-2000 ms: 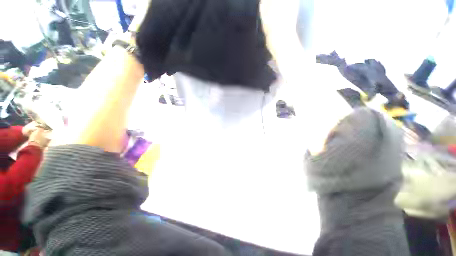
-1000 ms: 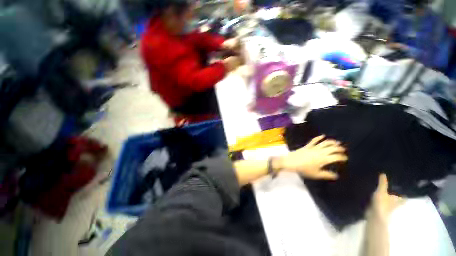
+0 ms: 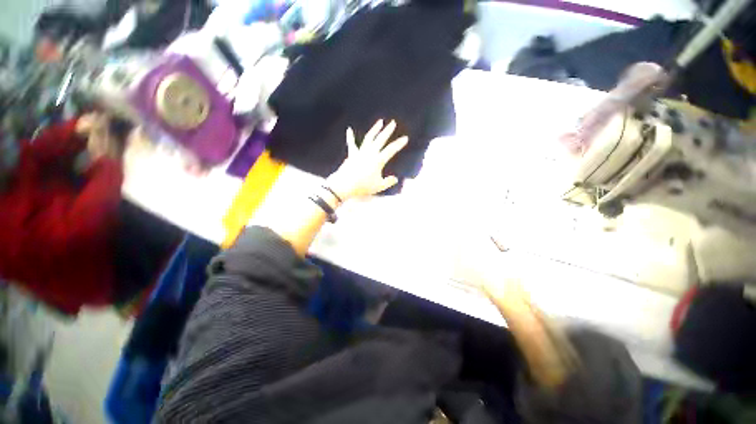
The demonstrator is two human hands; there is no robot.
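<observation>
A large black garment panel (image 3: pixel 352 91) lies on the white table (image 3: pixel 390 240), left of the sewing machine. My left hand (image 3: pixel 369 161) rests on its lower edge with fingers spread, palm down, holding nothing. My right hand (image 3: pixel 489 269) is over the white table in front of the machine; it is washed out by glare and blurred, so its fingers and anything in them cannot be told. The cream sewing machine head (image 3: pixel 630 157) stands at the right.
Yellow tape (image 3: pixel 253 199) lies across the table's left part. A purple neighbouring machine (image 3: pixel 186 108) stands at the upper left beside a person in red (image 3: pixel 62 219). A blue crate (image 3: pixel 153 331) is below the table. Black cloth (image 3: pixel 717 331) lies at the right.
The view has swung right, bringing the sewing machine in. The black panel now lies farther back and left. My left hand stays on it; my right hand is now away from it.
</observation>
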